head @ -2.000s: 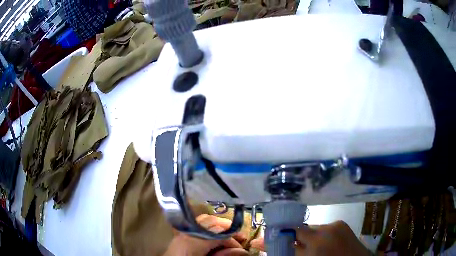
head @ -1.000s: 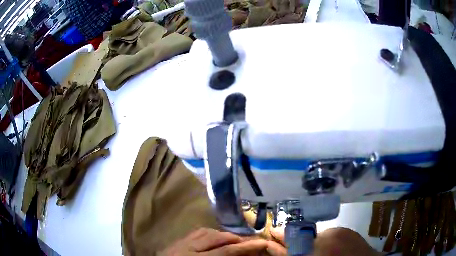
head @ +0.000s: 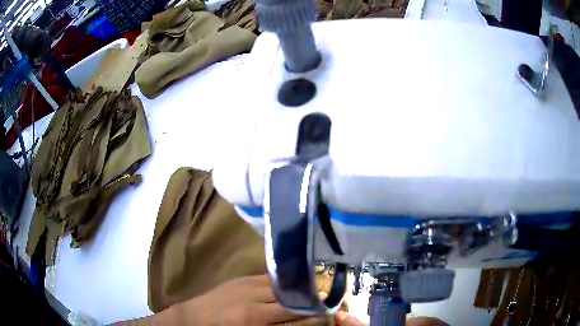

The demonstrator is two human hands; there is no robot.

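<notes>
A white sewing machine head with a blue stripe fills the centre and right. A brown garment panel lies on the white table left of the machine, its right part under my hand and the head. My left hand lies over the panel's lower right part at the bottom edge, its fingers partly hidden by the chrome thread guard. Of my right hand only a strip shows at the bottom edge, with a fingertip beside the needle area. Its grip is hidden. The needle area is mostly covered by the machine parts.
A heap of brown cut pieces lies at the left. More crumpled brown pieces lie along the back edge. Brown zipper tapes hang at the lower right. A grey ribbed knob stands on the head.
The view has shifted, so the machine head sits further right. My left hand has flattened over the panel near the thread guard. My right hand has sunk mostly out of the picture.
</notes>
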